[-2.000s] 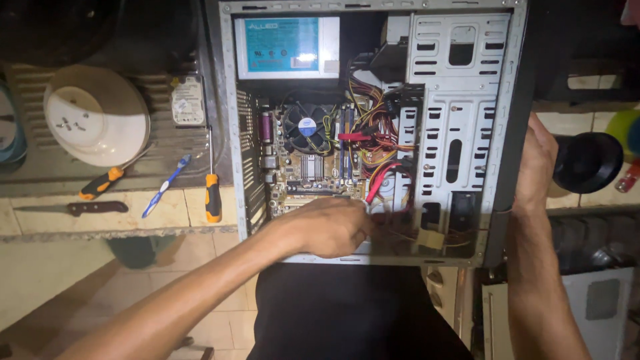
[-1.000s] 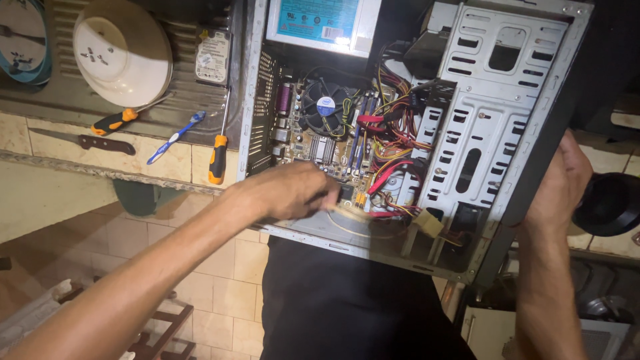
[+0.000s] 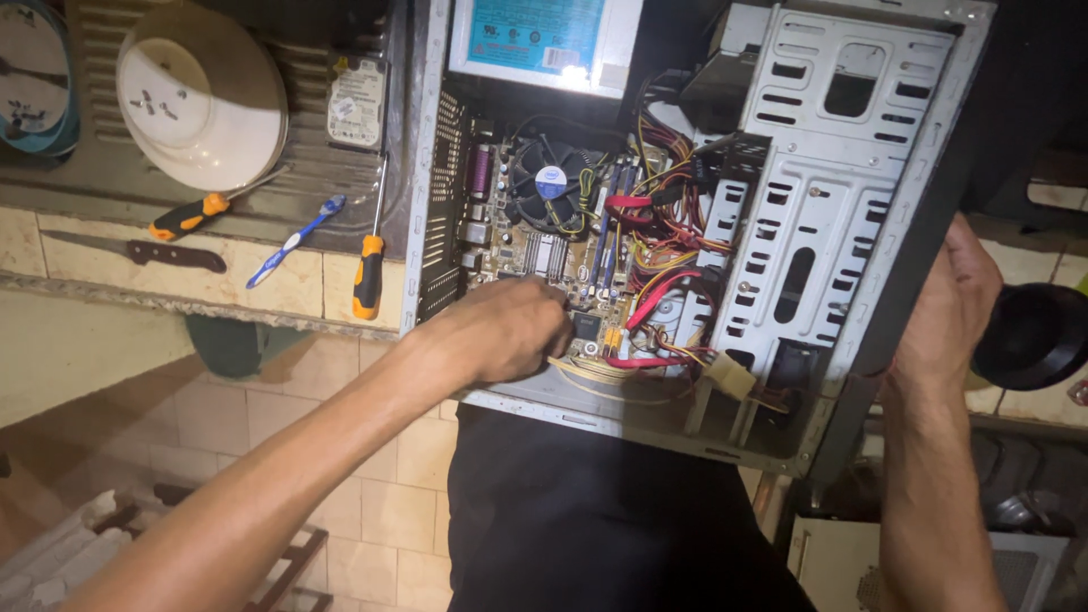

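Note:
An open desktop computer case [image 3: 578, 416] lies under both hands, its power supply [image 3: 544, 38] at the top. My left hand [image 3: 518, 327] is inside, fingers curled down over the lower part of the motherboard [image 3: 510, 242]; its fingertips are hidden, and whether they pinch anything cannot be told. Above it sit a silver heatsink [image 3: 544, 255] and the CPU fan [image 3: 552, 183]. A bundle of pale thin wires [image 3: 595, 370] and a red SATA cable [image 3: 650, 363] run just right of the hand. My right hand [image 3: 948, 297] grips the case's dark outer side at the right.
Left of the case, a hard drive [image 3: 357, 106], an upturned white bowl [image 3: 200, 93] with screws on it, two orange-black screwdrivers [image 3: 368, 280] [image 3: 191, 217], a blue toothbrush [image 3: 297, 240] and a knife [image 3: 174, 255] lie on the drainboard and tiled edge [image 3: 340, 285]. A black round object [image 3: 1033, 336] is at the right.
My left hand has shifted left inside the case, away from the pale wires it was beside a second ago. The case is more tilted than two seconds ago; my right hand stays at its side.

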